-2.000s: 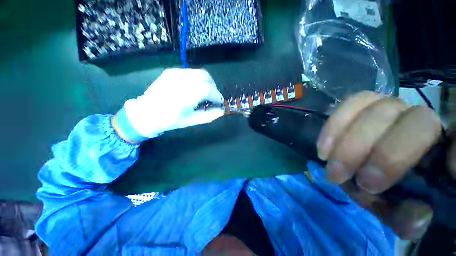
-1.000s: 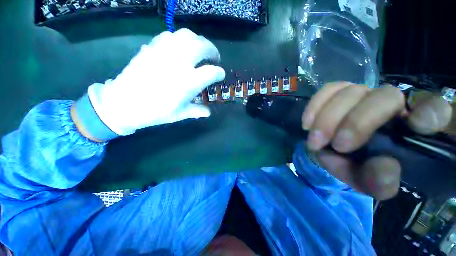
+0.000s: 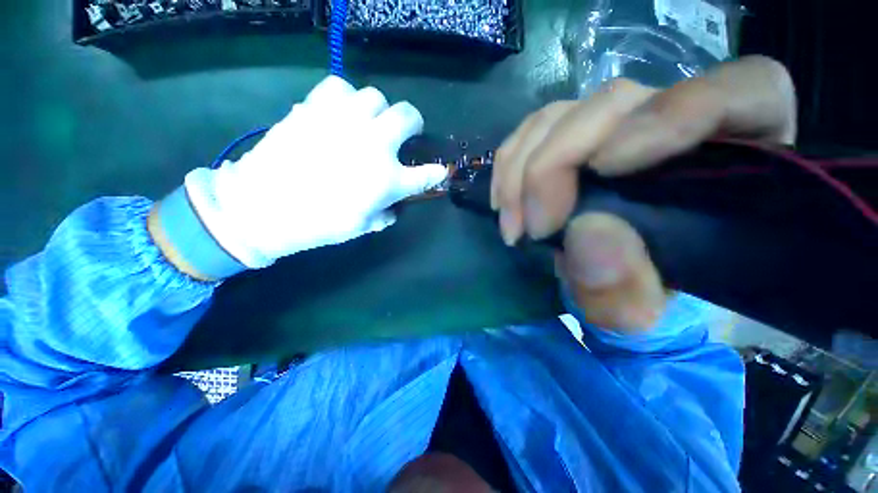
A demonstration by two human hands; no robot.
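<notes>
The narrow orange-brown assembly jig (image 3: 430, 194) lies on the green mat, mostly hidden by my hands. Small block parts and dark upright specks show along its visible stretch. My left hand (image 3: 313, 178), in a white glove, lies over the jig's left part with its index finger stretched along it; its fingers hold the jig or a part there, which one is hidden. My bare right hand (image 3: 587, 159) is shut around the thick black electric screwdriver (image 3: 712, 231), held slanted. Its narrow nose (image 3: 465, 191) is at the jig beside my left index fingertip.
Two black bins stand at the far side: the left one (image 3: 193, 31) with chunky metal pieces, the right one (image 3: 433, 38) with fine bright screws. A blue coiled cord (image 3: 337, 38) runs between them. A clear plastic bag (image 3: 635, 43) lies far right. A perforated white sheet (image 3: 210, 383) shows near my lap.
My right hand and the screwdriver have moved left and now cover the jig's right part. My left index finger has come down along the jig. The bins now show only their near parts.
</notes>
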